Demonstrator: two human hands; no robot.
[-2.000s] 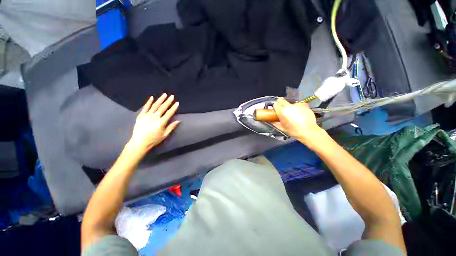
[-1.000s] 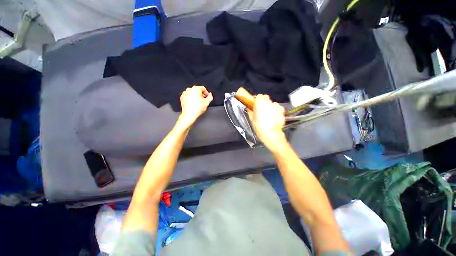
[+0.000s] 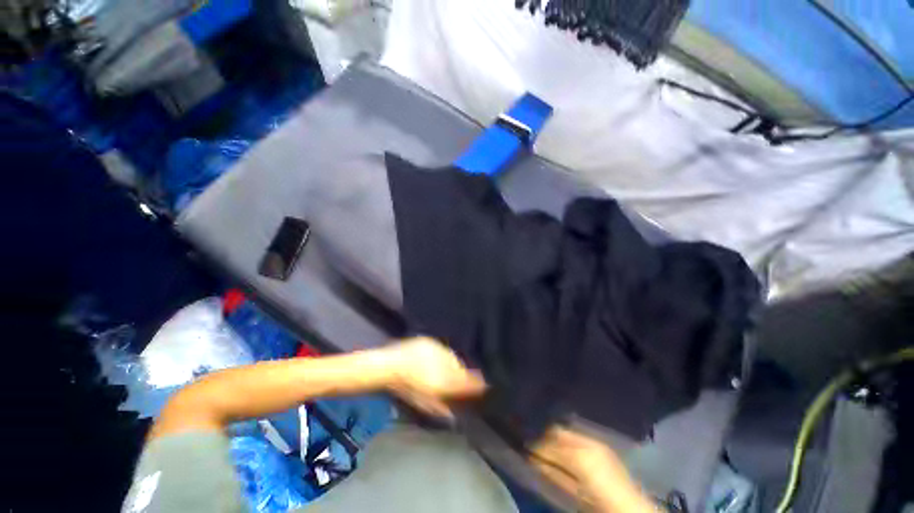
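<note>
A black garment (image 3: pixel 601 311) lies bunched over the grey pressing table (image 3: pixel 251 190) and reaches its near edge. My left hand (image 3: pixel 431 373) is closed on the garment's near edge, slightly blurred. My right hand (image 3: pixel 581 463) is at the same near edge, further right; it is blurred and its fingers seem to pinch the cloth. The steam iron is not in view. The yellow hose (image 3: pixel 807 431) shows at the lower right.
A black phone (image 3: pixel 286 247) lies on the left part of the table. A blue strap (image 3: pixel 506 135) crosses the far edge. White sheeting (image 3: pixel 611 160) hangs behind. White and blue plastic bags (image 3: pixel 195 346) are below the near edge.
The view has swung left. My right hand has let go of the iron and is now at the garment. The garment has been pulled nearer, and my left hand has taken its edge.
</note>
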